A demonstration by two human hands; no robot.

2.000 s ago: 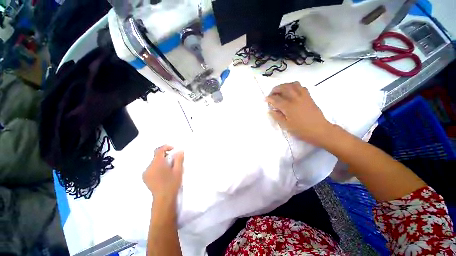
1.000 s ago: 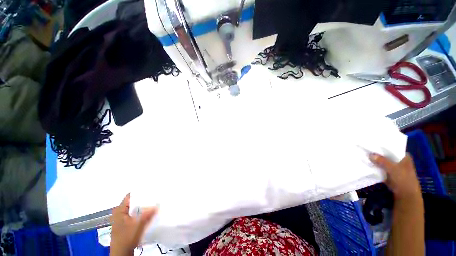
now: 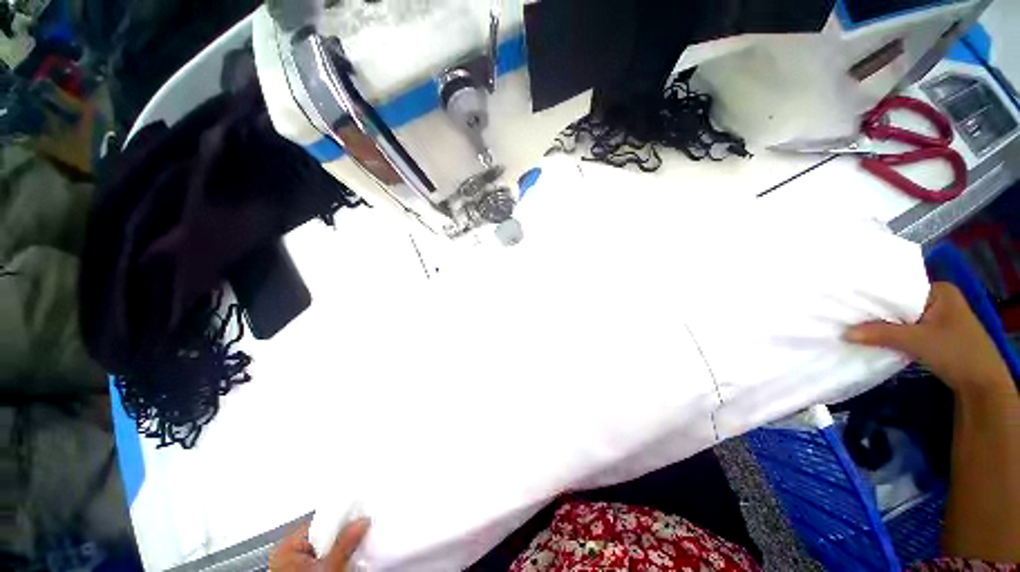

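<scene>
A large white fabric panel (image 3: 559, 369) lies over the table under and in front of the sewing machine head (image 3: 380, 112). A thin dark line runs on its right part. My left hand (image 3: 319, 547), cut off by the bottom edge, pinches the panel's near left edge. My right hand (image 3: 940, 341) grips its right edge, thumb on top and the fingers hidden beneath. The presser foot (image 3: 487, 207) sits at the far edge of the bright cloth, with a small blue part (image 3: 529, 182) beside it. Glare hides much of the cloth's surface.
Red-handled scissors (image 3: 912, 149) lie at the right. A dark cloth pile (image 3: 179, 223) with looped strands and a dark flat rectangle (image 3: 268, 293) are at the left. Black strips (image 3: 638, 56) hang over the machine arm, curly strands below. Blue crates (image 3: 822, 492) stand below the table's front edge.
Since two seconds ago, both hands have moved out from the cloth's middle to its near left and right edges, and the panel is spread wider. Over the last second, the right hand moved slightly right and up.
</scene>
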